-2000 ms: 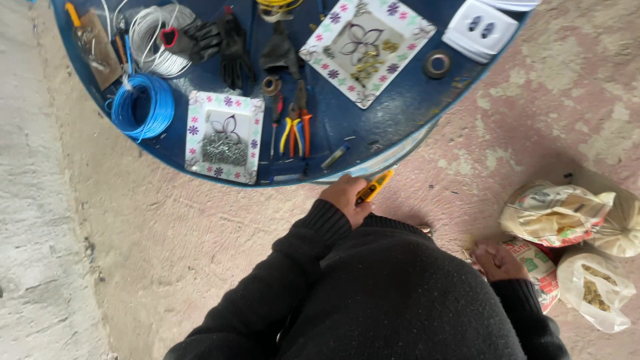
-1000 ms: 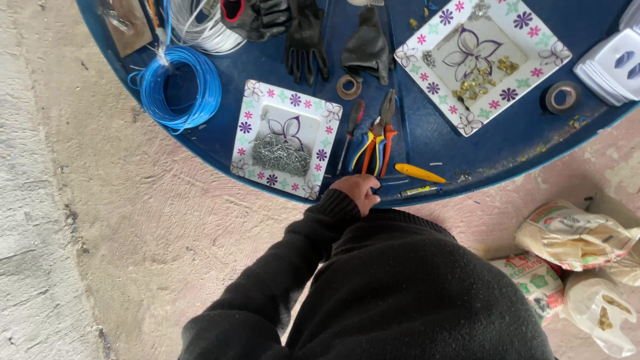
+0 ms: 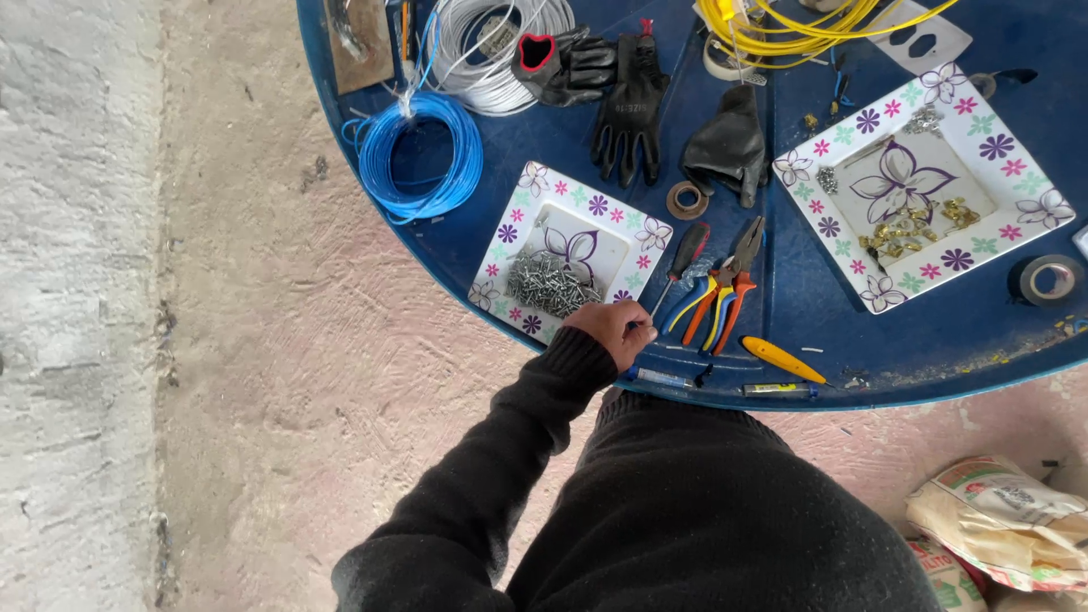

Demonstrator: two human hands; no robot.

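My left hand (image 3: 614, 331) is at the near corner of a square flowered plate (image 3: 497, 234) that holds many small screws (image 3: 554, 285). Its fingers are curled by the tip of a screwdriver (image 3: 690, 246); whether they grip it is unclear. To the right of the hand lie pliers (image 3: 738, 255) and other tools with blue-yellow and orange handles (image 3: 699, 306), overlapping. Farther right, a yellow-handled pointed tool (image 3: 778, 359) rests near the table's edge. Two small tubes with blue ends (image 3: 663, 377) (image 3: 778, 390) lie along that edge. My right hand is out of view.
The round blue table (image 3: 527, 140) also bears blue wire (image 3: 472, 153), white wire (image 3: 501, 102), yellow wire (image 3: 790, 55), black gloves (image 3: 631, 106), tape rolls (image 3: 687, 201) (image 3: 1047, 280) and a second flowered plate (image 3: 1033, 166) with brass-coloured pieces. Bags (image 3: 990, 510) stand on the floor at lower right.
The yellow-handled tool was in my left hand two seconds ago and now lies on the table. My left hand has moved left, towards the screw plate. My right hand has left the view.
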